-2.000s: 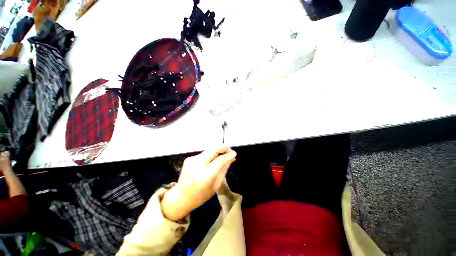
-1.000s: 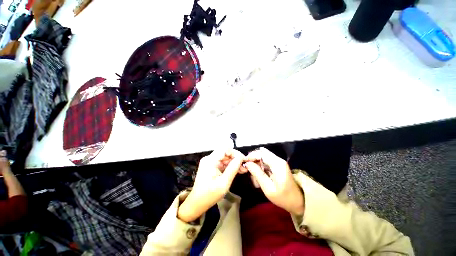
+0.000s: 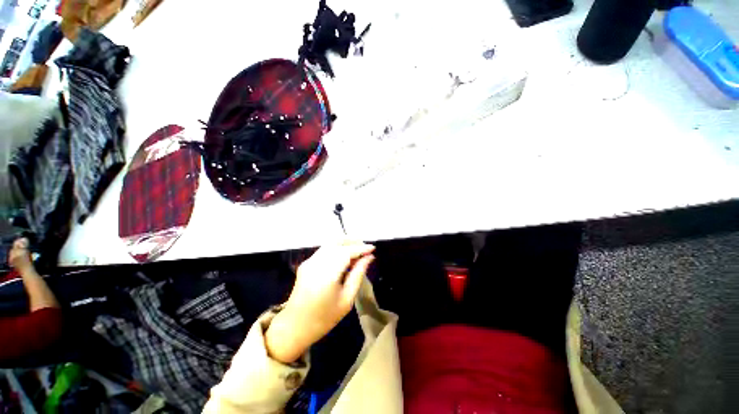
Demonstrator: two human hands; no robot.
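Observation:
My left hand [image 3: 326, 279] is at the table's front edge, its fingertips pinched on a thin black knot button [image 3: 339, 212]. The knob points up and away from me, over the white table. A needle or thread cannot be made out. My right hand is not in view. Beyond my left hand, the round plaid container [image 3: 320, 152] holds a tangled black heap of strips [image 3: 258, 154] with white specks. A red plaid oval [image 3: 160, 196] with shiny clear ends lies left of it. A separate black cluster [image 3: 331, 34] lies on the table behind the container.
A long narrow pale box [image 3: 496, 99] lies right of the container. A phone [image 3: 538, 8], a black bottle [image 3: 613, 31] and a light blue case [image 3: 703, 48] are at the back right. Plaid garments [image 3: 91, 133] lie at the left. Another person's arm [image 3: 36, 287] shows at the left edge.
Since one second ago, my right hand has left the picture. My left hand still holds the knot button, whose knob has shifted left and slightly up. The other person's arm reaches further in.

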